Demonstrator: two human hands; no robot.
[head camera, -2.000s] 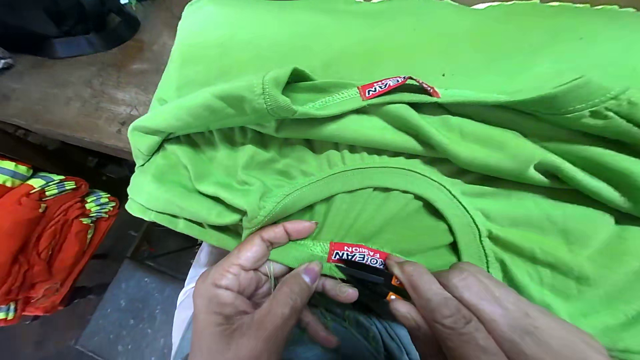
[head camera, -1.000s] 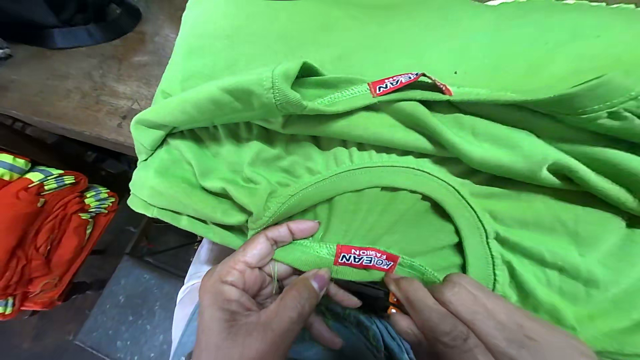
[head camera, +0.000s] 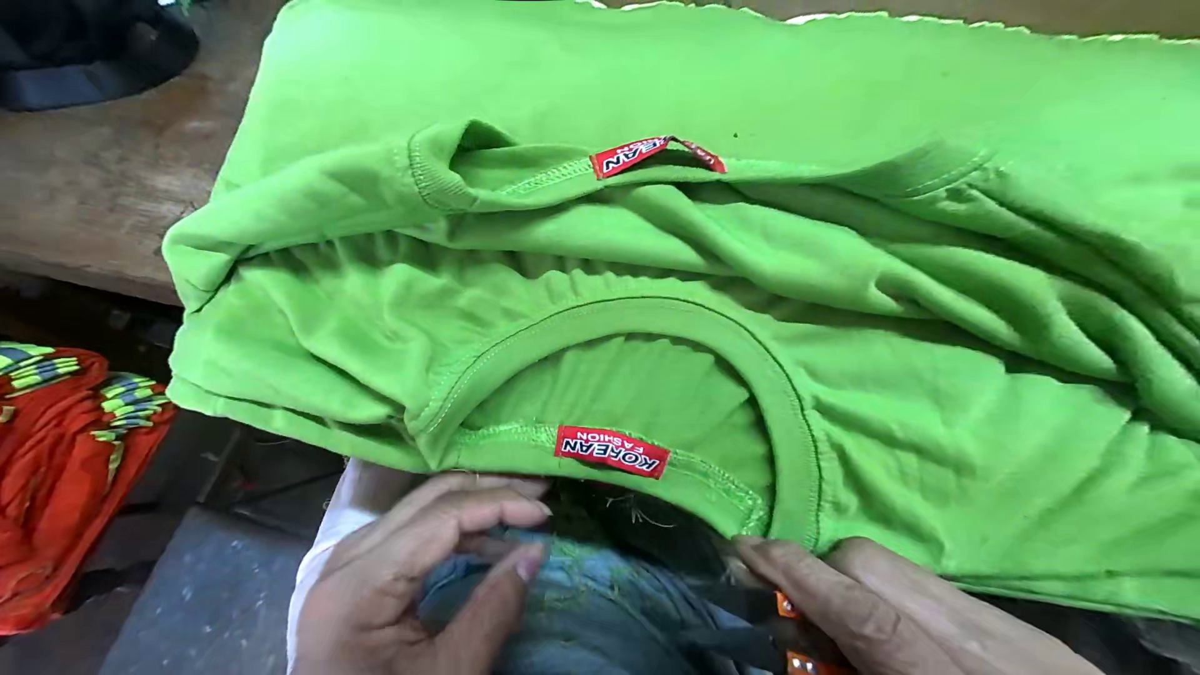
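A green T-shirt (head camera: 609, 375) lies with its round neckline toward me, a red woven neck label (head camera: 612, 451) sewn inside the collar. My left hand (head camera: 422, 572) is just below the collar's left part, fingers curled and apart, with nothing plainly held. My right hand (head camera: 891, 600) is at the collar's lower right edge, its fingertips on the cloth. Under those fingers it holds a small dark tool with orange parts (head camera: 792, 633), partly hidden; its dark tips point left. Behind lies another green shirt collar with a folded red label (head camera: 647, 157).
More green shirts lie stacked on a wooden table (head camera: 122, 178). A black hat-like item (head camera: 94, 47) is at the back left. Orange garments with reflective yellow strips (head camera: 66, 469) hang or lie low at the left, beside a grey surface (head camera: 216, 600).
The dark tool has moved from over the label to below the collar. My left hand has moved down off the collar edge, and its fingers no longer hold the cloth.
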